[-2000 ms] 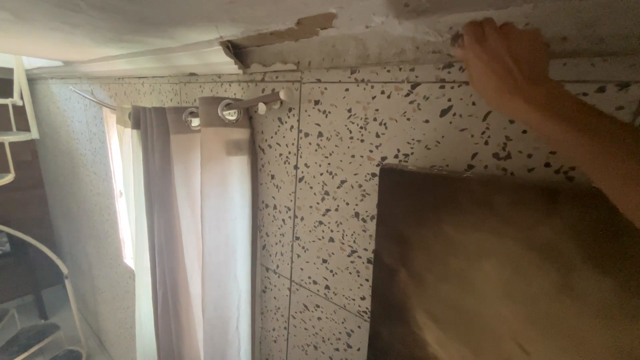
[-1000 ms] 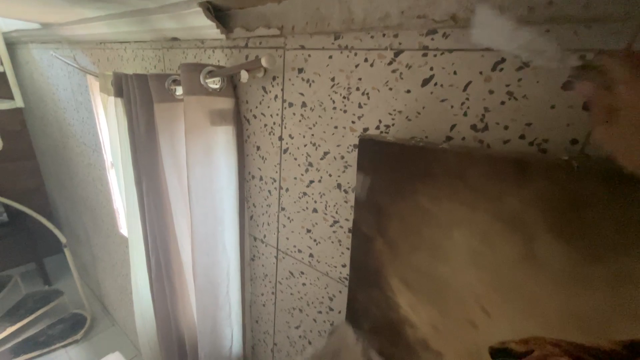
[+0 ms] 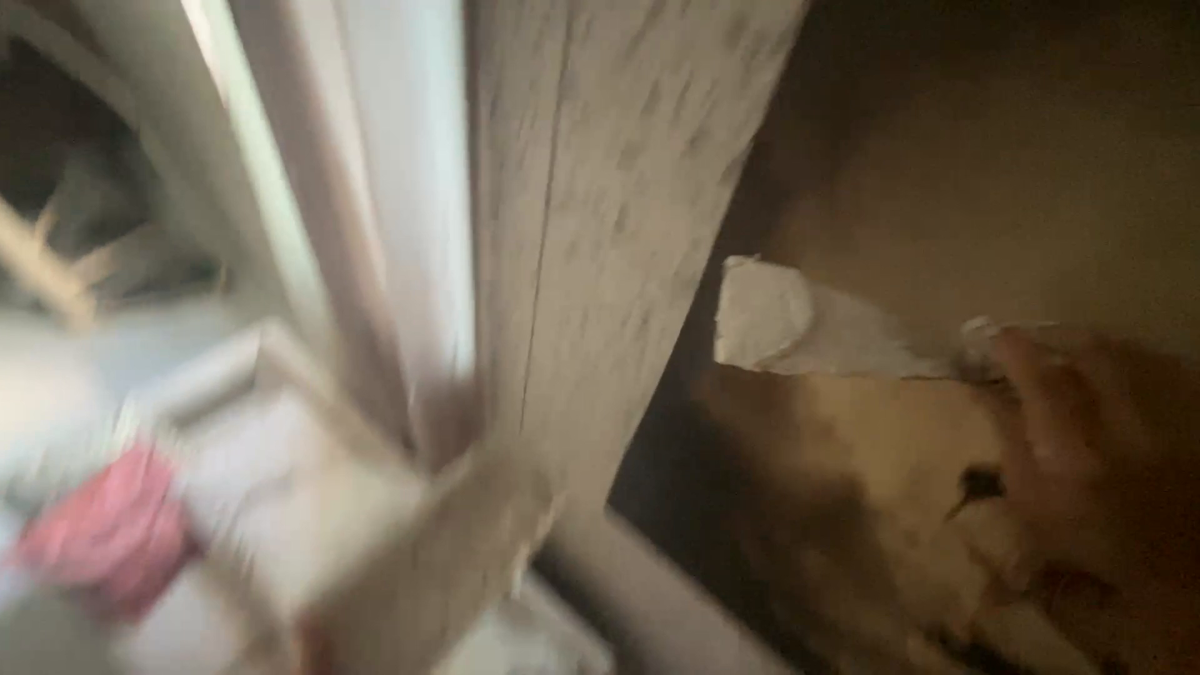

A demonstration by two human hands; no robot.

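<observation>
My right hand (image 3: 1059, 403), dim and blurred at the right, grips what looks like a putty knife (image 3: 853, 333). Its wide blade points left, and a thick white paste (image 3: 761, 314) covers the end. Behind it is a dark brown panel (image 3: 947, 216) on the wall. At the bottom left, a reddish patch that may be the fingertips of my left hand (image 3: 314, 649) touches a blurred grey-brown flat piece (image 3: 436, 553) with whitish matter along its right edge. Most of that hand is out of frame, so its grip cannot be made out.
A speckled wall (image 3: 628, 216) with a thin joint line runs beside the dark panel. Curtains (image 3: 403, 187) hang to its left. Lower left are a blurred pink-red item (image 3: 112, 534) and a pale box-like object (image 3: 281, 441).
My right hand was up at the wall's top edge; now it is lower, before the dark panel, with the paste-covered blade in plain sight. The view has swung down and tilted.
</observation>
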